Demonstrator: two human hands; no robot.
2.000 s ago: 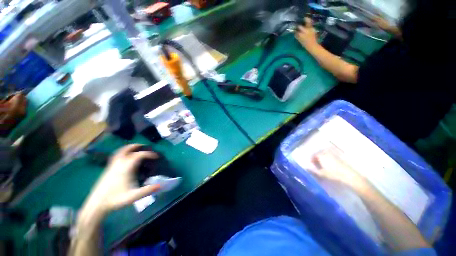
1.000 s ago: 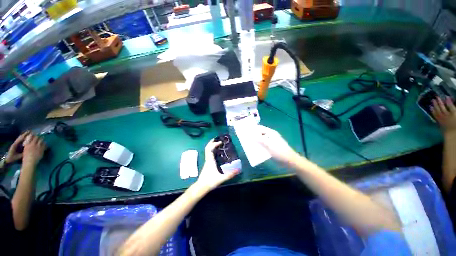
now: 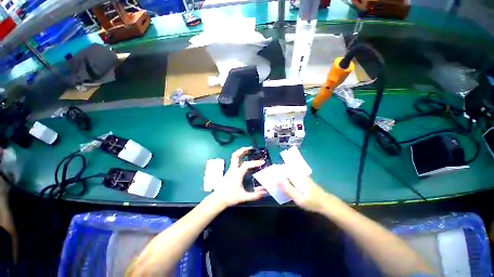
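Note:
My left hand (image 3: 234,177) holds a black device housing (image 3: 259,157) just in front of the screw feeder. My right hand (image 3: 304,189) holds a white cover (image 3: 272,182) at the housing's right side, partly over it. Another white piece (image 3: 296,160) shows just beyond my right fingers; I cannot tell whether it is held or lies on the bench. A single white plate (image 3: 214,174) lies left of my left hand. The white screw feeder (image 3: 285,125) with a black top stands behind my hands. The orange electric screwdriver (image 3: 331,85) hangs tilted to its right.
Corded black-and-white units (image 3: 132,182) lie on the left of the green bench (image 3: 179,157). A black unit (image 3: 437,154) with cables lies on the right. Film-lined blue bins (image 3: 81,238) stand below the near edge on both sides. Part of a person's arm (image 3: 7,216) shows at the far left.
My right hand has brought the white cover left to the housing. My left hand has turned the housing so its white end no longer shows. The camera view has shifted slightly.

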